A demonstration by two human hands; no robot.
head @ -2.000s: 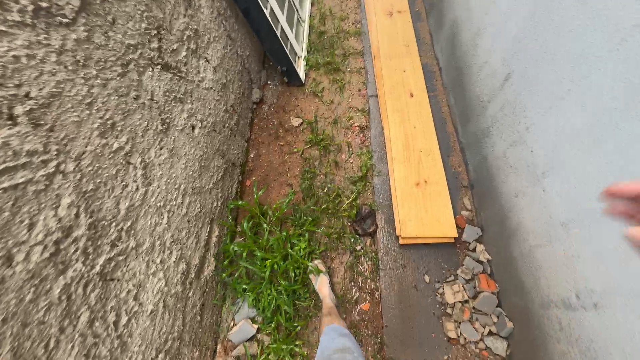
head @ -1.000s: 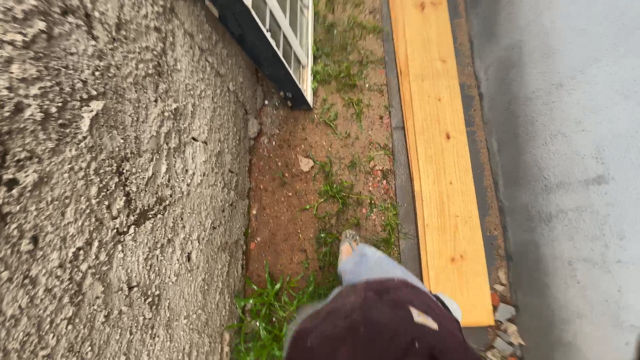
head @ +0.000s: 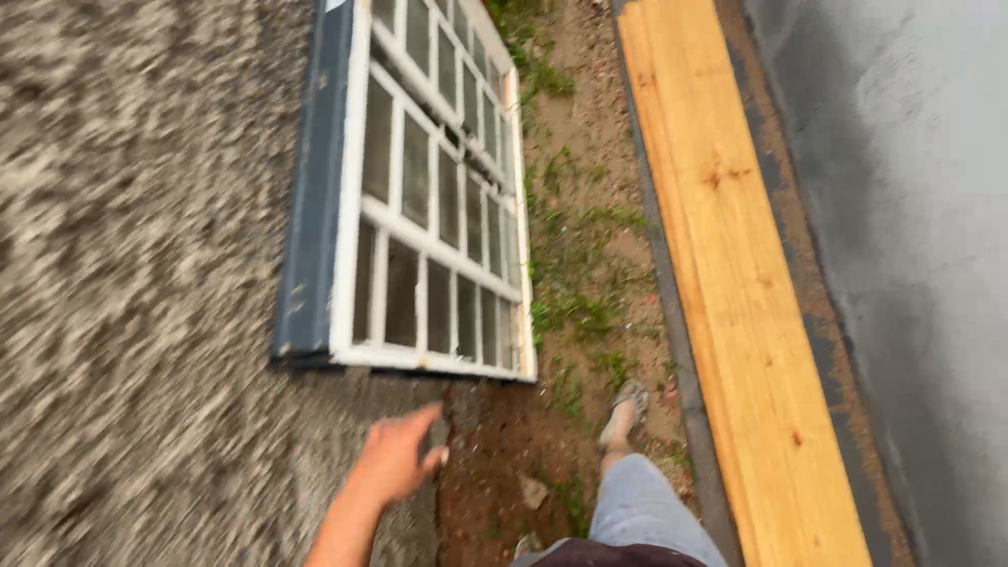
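My left hand (head: pixel 400 450) hangs at the lower middle of the head view, its fingers apart and nothing in them. Just beyond and above it, a white-framed window with many glass panes (head: pixel 437 228) and a dark blue-grey outer frame leans against the rough wall. My right hand is out of the picture. Long pale wooden boards (head: pixel 748 291), stacked flat, lie to the right of my leg. One sandaled foot (head: pixel 628 405) steps forward on the ground between the window and the boards.
A rough plastered wall (head: pixel 157 283) borders the left side, and a smooth grey wall (head: pixel 929 197) the right. The narrow dirt strip (head: pixel 488 472) between them bears grass tufts (head: pixel 583 313) and a loose stone (head: pixel 533 492). Under the boards runs a dark ledge (head: pixel 713 488).
The view has moved forward along the passage, so more of the window shows. My left hand has come into view; a hand at the right edge two seconds ago is gone from sight.
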